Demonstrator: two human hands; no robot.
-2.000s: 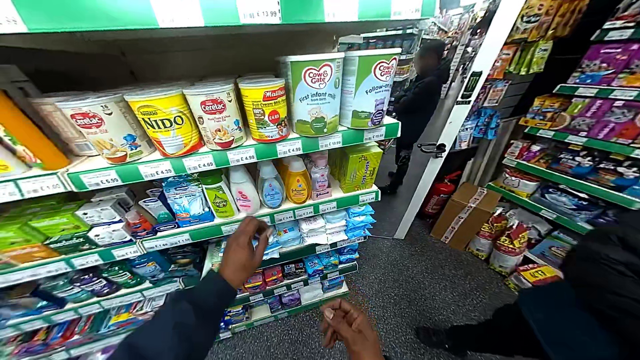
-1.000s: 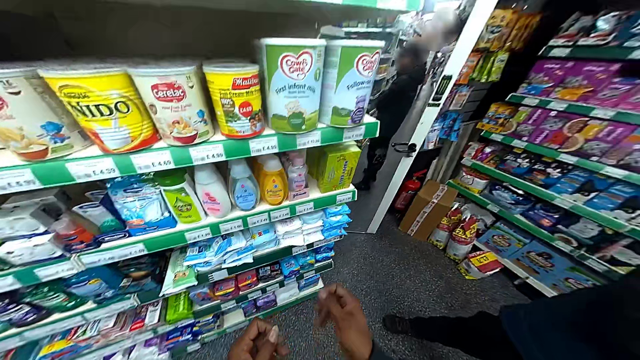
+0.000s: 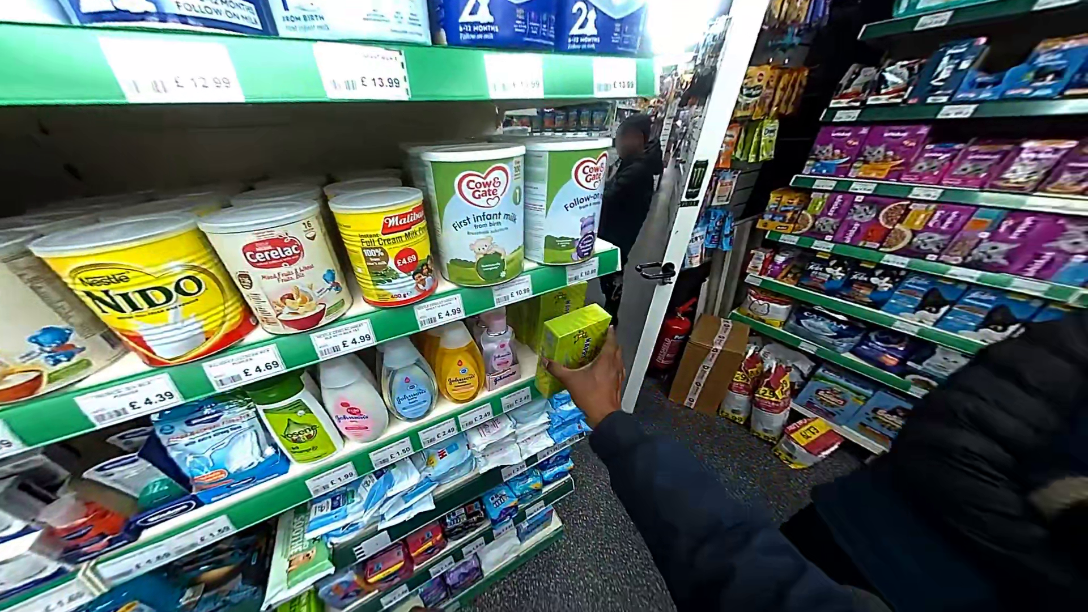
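My right hand [image 3: 593, 379] grips a yellow-green box [image 3: 575, 335] at the right end of the second shelf, thumb on its left side and fingers round its right. More green packaging [image 3: 552, 308] stands behind it. To its left on that shelf are a small pink bottle [image 3: 498, 348], a yellow Johnson's bottle [image 3: 459, 365], a blue one [image 3: 408, 382] and a pink one [image 3: 354, 406]. Cow & Gate infant milk tubs [image 3: 476, 217] stand on the shelf above. My left hand cannot be made out.
A white door frame [image 3: 680, 221] with a handle stands beyond the shelf end. Past it are a person in dark clothes [image 3: 629, 183], a red fire extinguisher [image 3: 671, 340] and a cardboard box [image 3: 707, 364]. Pet food shelves [image 3: 943, 263] line the right side; a dark padded jacket [image 3: 986, 450] is nearby.
My right hand has moved from low in front of the shelves up to the green box and closed on it. My left hand, seen low in the earlier frames, has dropped out of sight.
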